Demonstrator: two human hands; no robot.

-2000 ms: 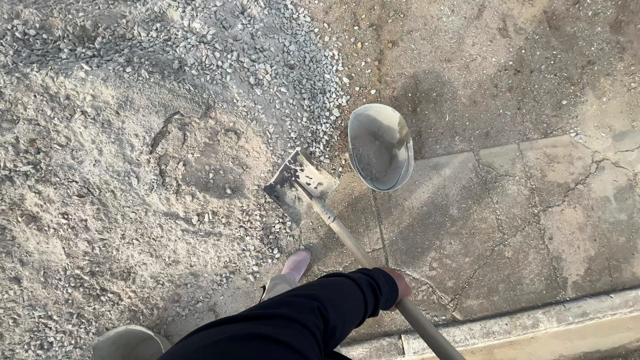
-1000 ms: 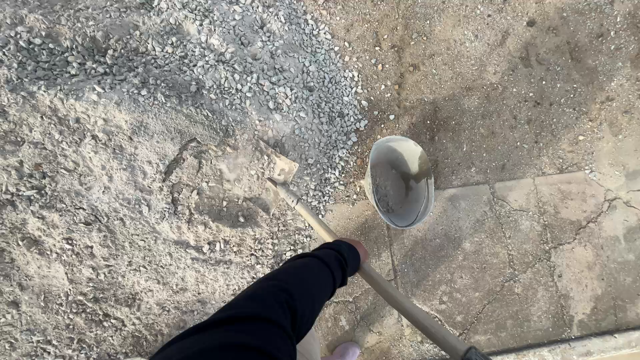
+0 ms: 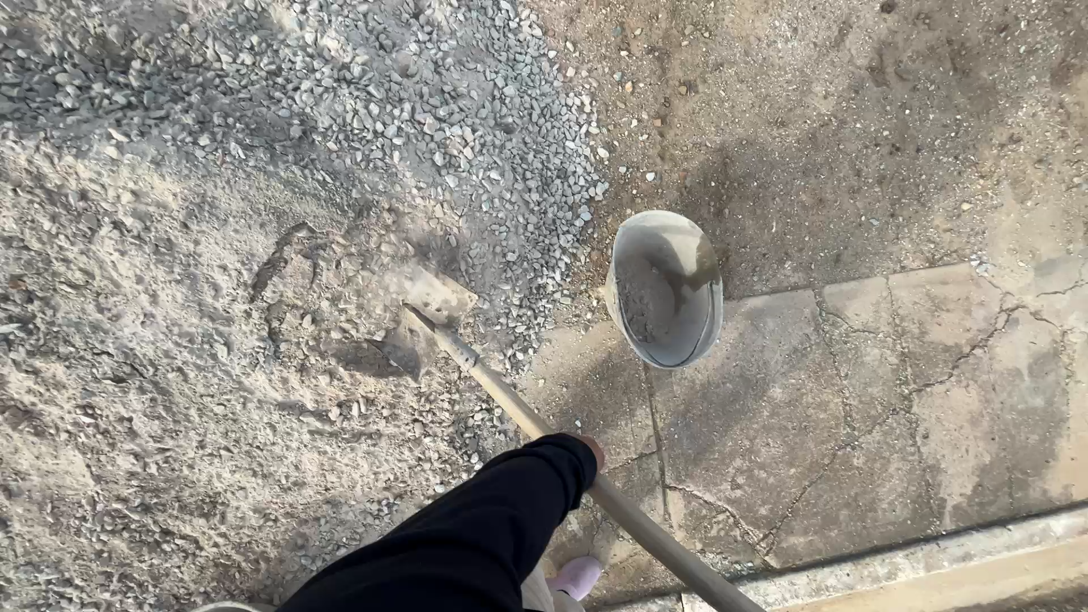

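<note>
My left hand (image 3: 592,453), mostly hidden by a dark sleeve, grips the wooden shaft of a shovel (image 3: 527,412). The shaft runs down to the right and out of the frame. Its dusty metal blade (image 3: 442,297) is tilted at a hollow in a pile of pale, sandy gravel (image 3: 170,374); how much material lies on it is unclear. Right of the blade, apart from it, stands a pale bucket (image 3: 665,289) with grey material inside. My right hand is out of view.
Grey crushed stone (image 3: 408,110) spreads above the hollow. Cracked concrete slabs (image 3: 850,408) lie at the right, bordered below by a raised concrete edge (image 3: 918,557). A pink shoe (image 3: 578,577) shows at the bottom, and a pale rim (image 3: 231,607) at the lower left.
The shovel blade has moved left, away from the bucket and the pile's edge, to the hollow in the pile. My left hand has stayed on the shaft. The view has shifted somewhat.
</note>
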